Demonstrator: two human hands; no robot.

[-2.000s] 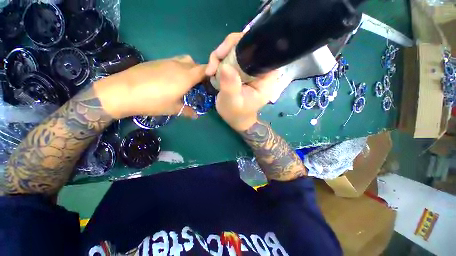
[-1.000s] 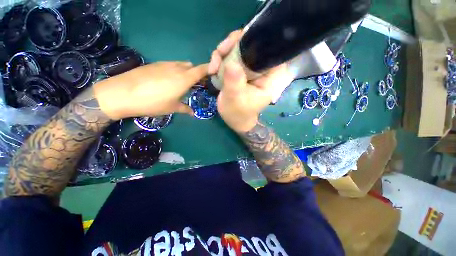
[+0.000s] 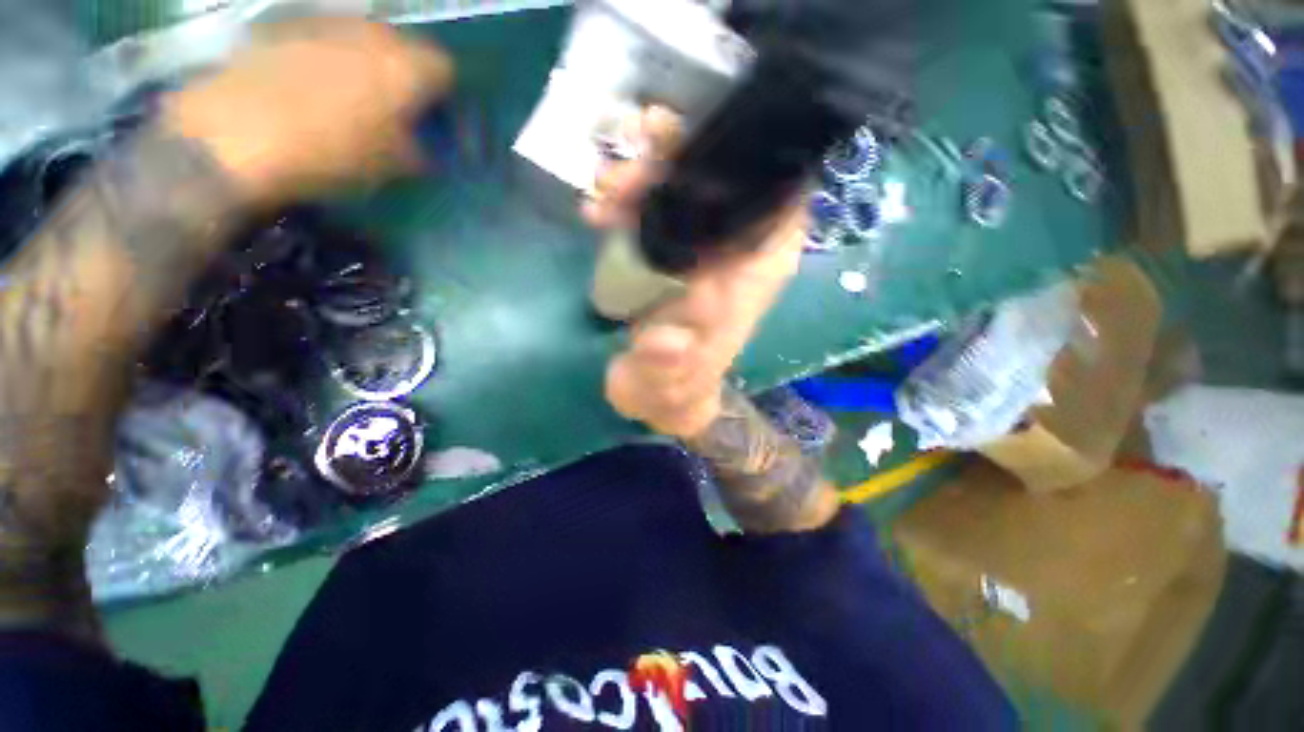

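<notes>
My right hand [image 3: 701, 308] is closed around the screwdriver [image 3: 744, 157], a large black cylinder with a beige grip [image 3: 632, 280] near its tip. The bit is not visible. My left hand [image 3: 308, 115] is at the upper left, above the housing pile, and strongly blurred. A small dark blue round unit [image 3: 435, 135] shows as a blur at its fingertips. Glossy black round housings [image 3: 369, 446] lie piled at the left, some partly hidden by my left forearm.
The white feeder box [image 3: 629, 72] stands behind the screwdriver. Blue circuit boards with wires [image 3: 855, 212] lie at the right of the green bench [image 3: 522, 358]. Clear plastic [image 3: 186, 486] lies at left. Bagged parts [image 3: 987, 372] and open cardboard boxes [image 3: 1073, 572] are beyond the front right edge.
My left hand has moved up and left, away from the screwdriver, with the blue unit. The view has shifted. My right hand still holds the screwdriver, now with nothing visible under it.
</notes>
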